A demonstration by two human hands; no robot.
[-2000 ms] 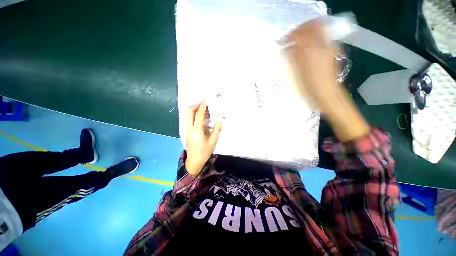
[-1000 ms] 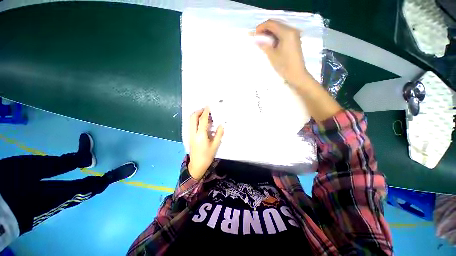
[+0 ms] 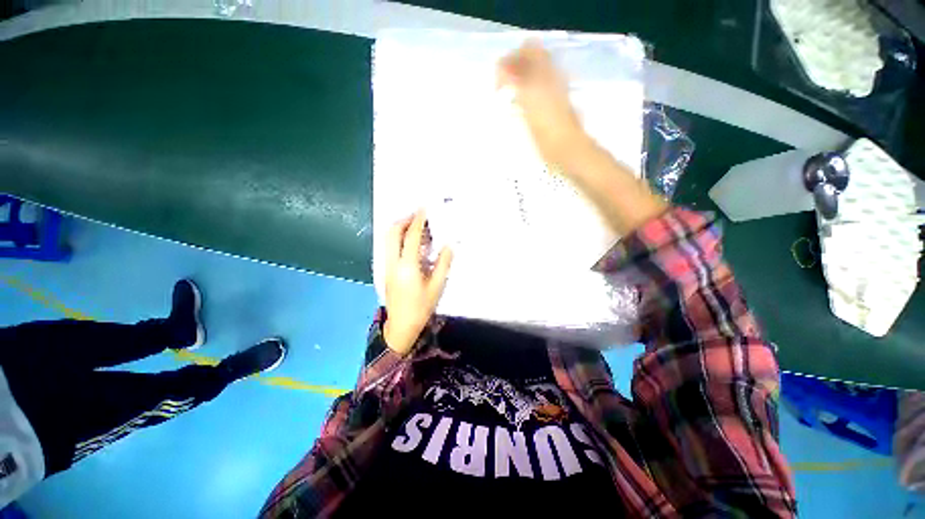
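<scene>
The stack of poly bags (image 3: 487,162) lies in front of me as a large, glaring white rectangle with glossy clear edges and faint dark print. My left hand (image 3: 411,284) rests on its lower left part, fingers apart, holding nothing that shows. My right hand (image 3: 538,86) is over the upper middle of the stack and is blurred. Glare and blur hide whether a cloth is in its fingertips. A crinkled loose clear bag (image 3: 669,147) sticks out at the stack's right edge.
At right lie a whitish bottle (image 3: 763,184) with a shiny cap, a cream-white fabric piece (image 3: 874,238) and a thin yellowish loop (image 3: 803,252). A bagged cream piece (image 3: 832,46) is beyond the pale divider rail (image 3: 745,109). A person's legs (image 3: 112,345) show at left.
My right hand has moved left from the stack's upper right edge to its upper middle. The white item seen in it earlier no longer shows clearly. My left hand stays on the stack.
</scene>
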